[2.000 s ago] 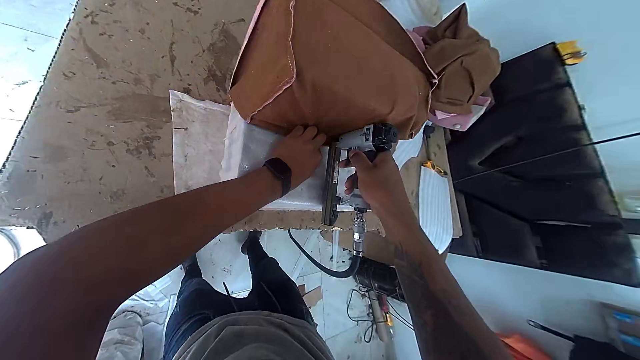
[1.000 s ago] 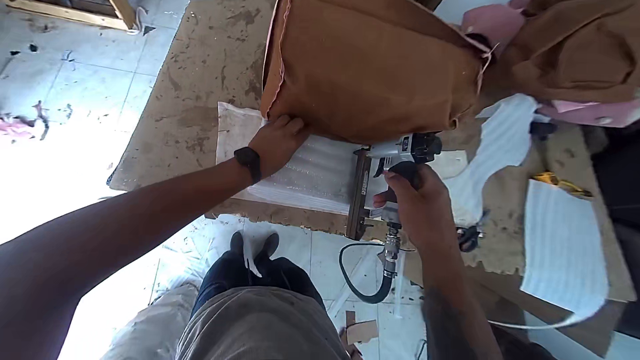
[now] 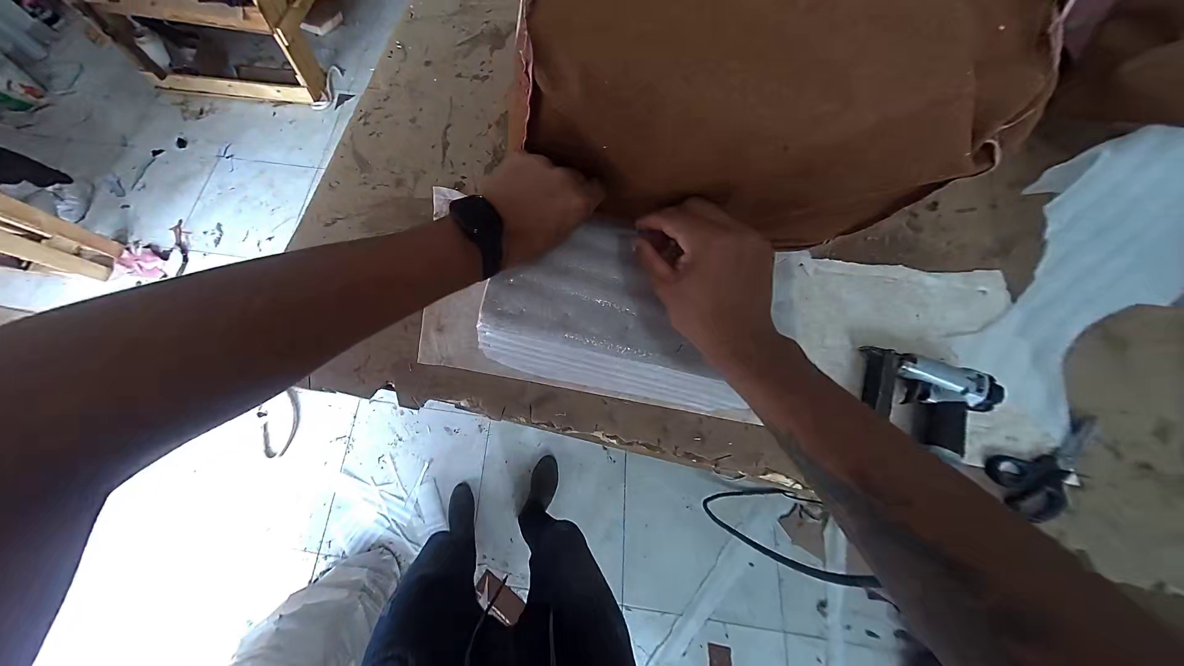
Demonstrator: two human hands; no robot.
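A large piece covered in brown fabric (image 3: 777,102) lies across the worktable at the top of the view. My left hand (image 3: 541,199), with a black wristband, is closed on its near edge at the left. A little to the right, my right hand (image 3: 708,268) pinches the same edge between thumb and bent fingers. Below both hands lies a stack of white foam sheets (image 3: 592,314), partly under the fabric. A pneumatic staple gun (image 3: 934,381) rests on the table right of my right forearm, touched by neither hand.
Black-handled scissors (image 3: 1031,481) lie near the staple gun, by white foam offcuts (image 3: 1101,231). A black air hose (image 3: 786,560) hangs below the ragged edge of the worktable (image 3: 555,416). Wooden frames (image 3: 231,88) stand on the tiled floor at the upper left.
My right hand has let go of the staple gun, which now lies on the table, and has moved left to the fabric edge. The view has shifted closer and leftward.
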